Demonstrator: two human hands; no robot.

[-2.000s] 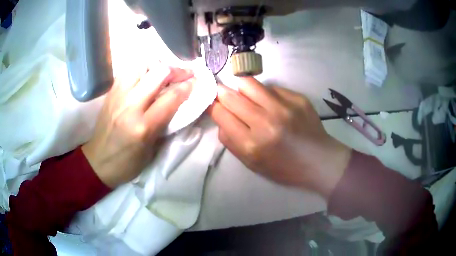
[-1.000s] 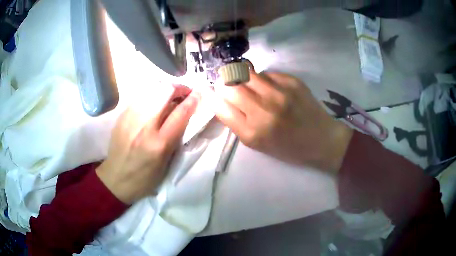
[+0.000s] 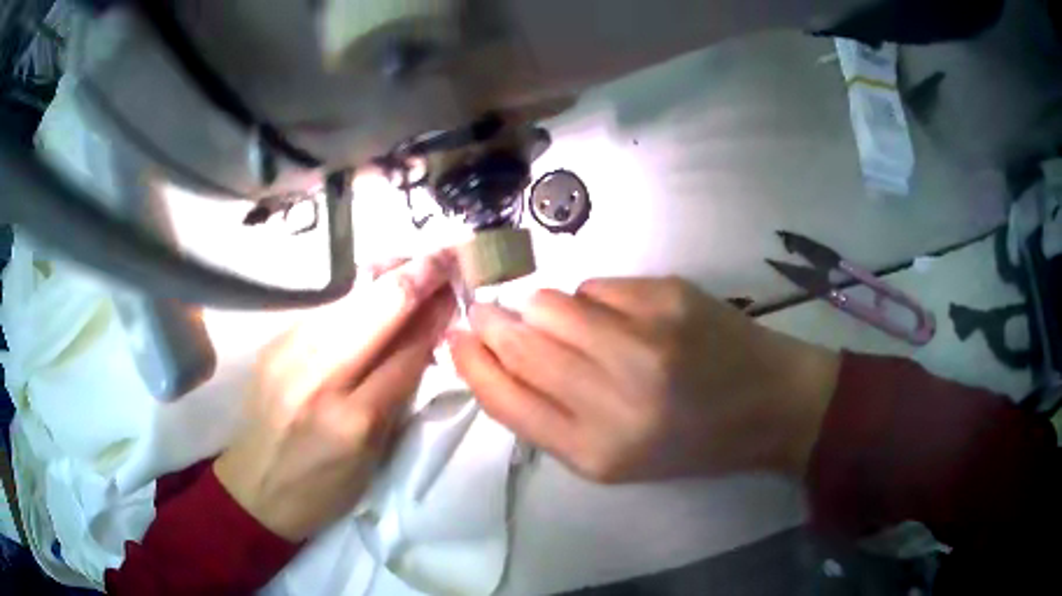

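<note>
White garment fabric (image 3: 448, 501) lies bunched under and between my hands and spreads to the left. My left hand (image 3: 349, 390) pinches the fabric left of the cream ribbed knob (image 3: 498, 256). My right hand (image 3: 629, 378) has its fingertips on the fabric just below the knob, close to my left fingertips. The sewing machine head (image 3: 489, 58) fills the top. Strong light washes out the needle area, so the needle and the exact edge held are not clear.
A round metal disc (image 3: 560, 201) shows right of the knob. Pink-handled snips (image 3: 856, 291) lie at right, near a black flat shape (image 3: 996, 332). Banded white labels (image 3: 876, 116) lie upper right. A blue-grey bar (image 3: 163, 343) stands left. The table's curved edge (image 3: 710, 559) is below.
The view has shifted, with the machine head filling more of the upper left and the round disc now visible. My hands appear lower, fingertips close together, still at the fabric.
</note>
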